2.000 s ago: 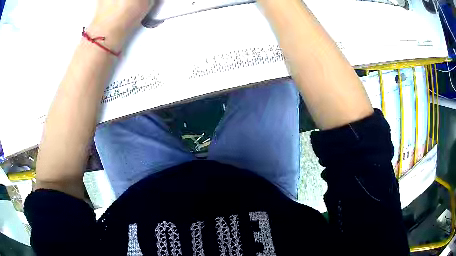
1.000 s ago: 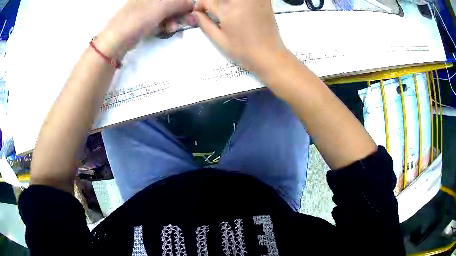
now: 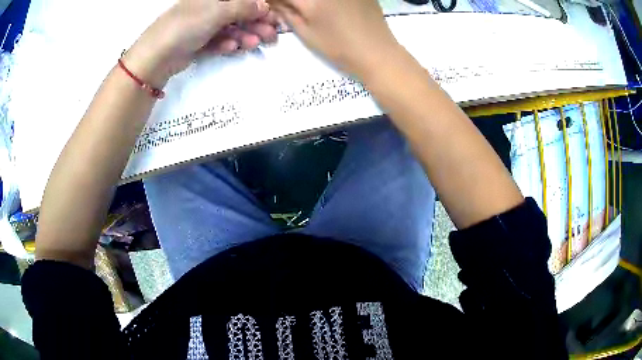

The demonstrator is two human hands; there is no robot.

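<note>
My left hand (image 3: 211,29) is at the top edge of the picture above the white table (image 3: 338,105), its fingers curled with the fingertips toward the right. My right hand (image 3: 324,24) is beside it, its fingertips close to the left thumb and partly cut off by the top edge. The fingertips of both hands meet or nearly meet. Whatever may be between them blends into the white table, so I cannot tell what either hand holds. The needle area is not visible.
Black scissor handles (image 3: 443,5) lie at the top, right of my hands, with a lilac bundle (image 3: 484,5) and a white stick-like tool (image 3: 533,7) further right. A yellow wire basket (image 3: 542,151) with a light-blue package is at the right. A printed scale runs along the table's front.
Since two seconds ago, my right hand has moved left to my left hand, and the scissor handles and lilac bundle have come into view. Over the last second both hands have moved slightly up.
</note>
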